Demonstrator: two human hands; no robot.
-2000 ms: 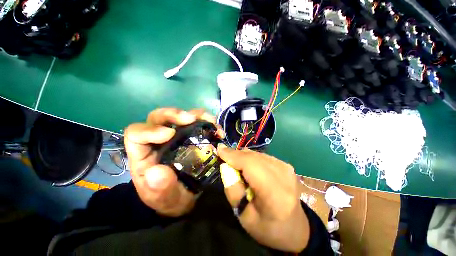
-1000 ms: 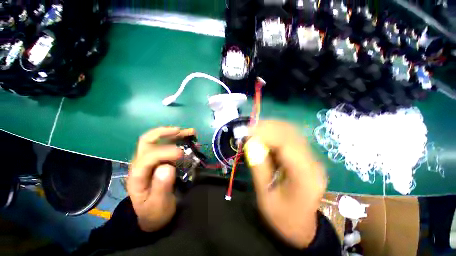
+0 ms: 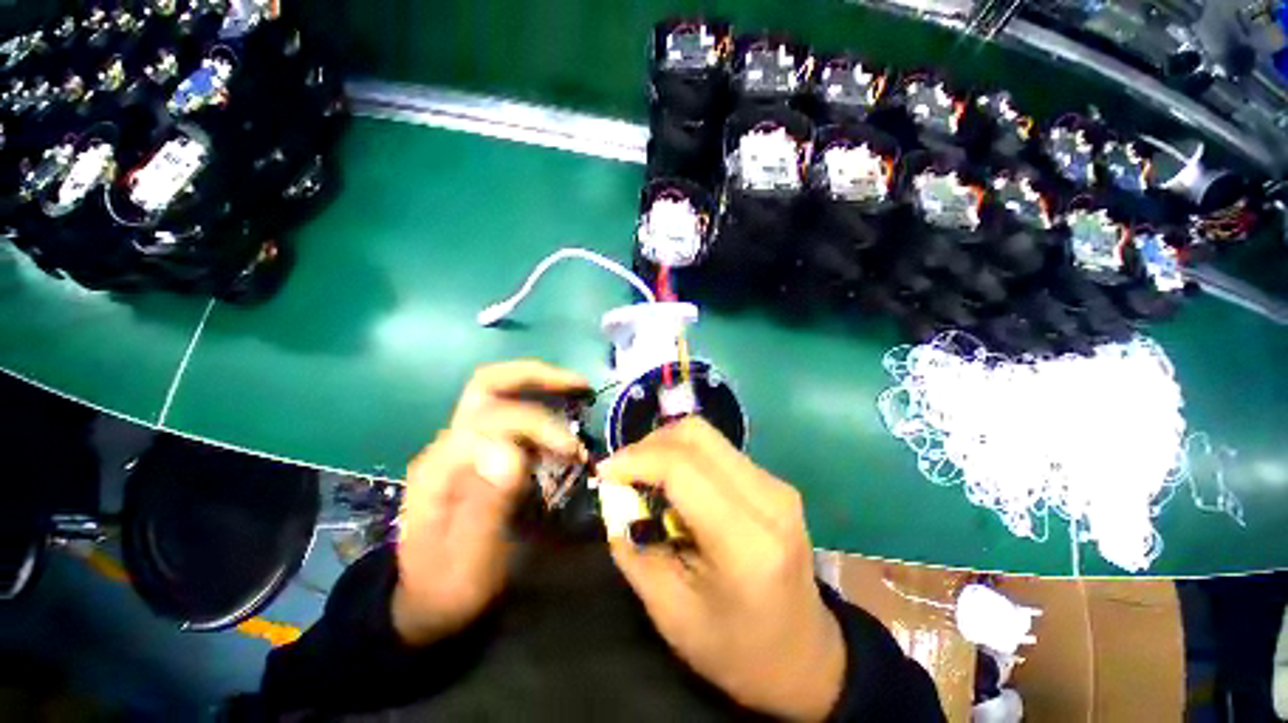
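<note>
The housing [image 3: 718, 404] is a round black-rimmed cup on a white bracket [image 3: 650, 339], lying on the green bench, with red and yellow wires at its opening. Its white tail cable [image 3: 572, 256] curves to the left. My left hand [image 3: 487, 487] holds a black camera module [image 3: 561, 477], whose board side is partly hidden by my fingers. My right hand [image 3: 720, 544] holds a yellow-and-black hand tool [image 3: 653, 523] against the palm. Its fingertips are at the module, close to a small wire end; the tool's tip is hidden.
Black modules with silvery tops stand in rows at the back right [image 3: 855, 170] and back left [image 3: 167, 172]. A white heap of thin loops [image 3: 1052, 431] lies right. A cardboard carton [image 3: 1116, 636] with white housings [image 3: 993, 617] is below right. A black round stool [image 3: 219, 523] is left.
My right hand has moved from the wires at the cup to the module in my left hand. The module has been turned from its earlier board-up pose. The camera view has shifted.
</note>
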